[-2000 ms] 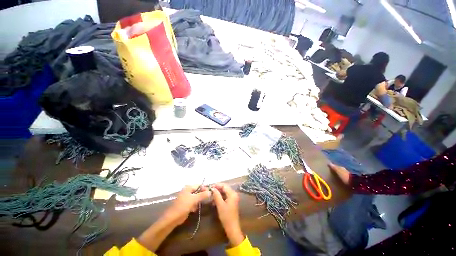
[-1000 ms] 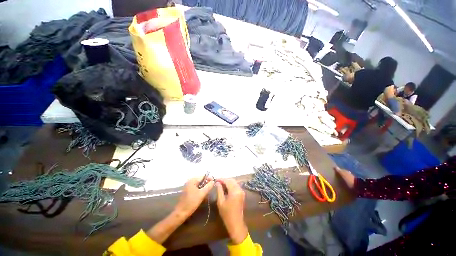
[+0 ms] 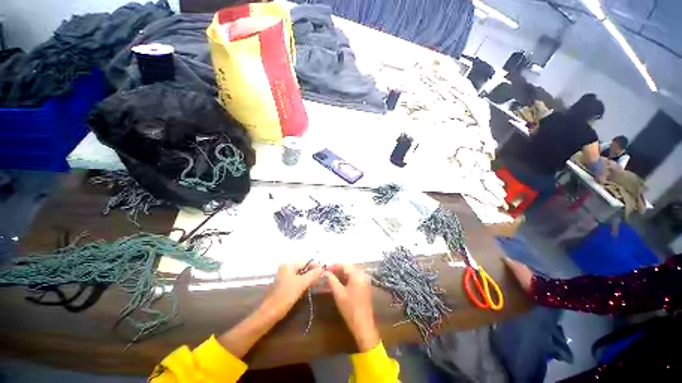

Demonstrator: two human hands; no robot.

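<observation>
My left hand [image 3: 288,290] and my right hand [image 3: 351,297] meet fingertip to fingertip over the near part of the white sheet [image 3: 247,250]. A short thin grey-green cord [image 3: 309,310] hangs down from the left fingertips; a small dark piece shows at the left thumb and finger. What the right fingertips pinch is too small to tell. A pile of short grey-blue cords [image 3: 413,288] lies right of my hands. Orange and yellow scissors [image 3: 482,286] lie beyond it. A loose hank of long green cords [image 3: 112,258] lies at the left.
Small dark bunches [image 3: 329,217] and a clear plastic bag [image 3: 400,217] are on the sheet. A black bag [image 3: 176,142], yellow-red shopping bag [image 3: 258,75], phone [image 3: 338,165] and dark spool [image 3: 401,149] stand or lie behind. Another person's sleeved arm [image 3: 598,288] rests at the right edge.
The view has shifted slightly, so the table things sit a little further right. My hands stay together at the cord; the dark piece at the left fingertips sits flatter than one second ago.
</observation>
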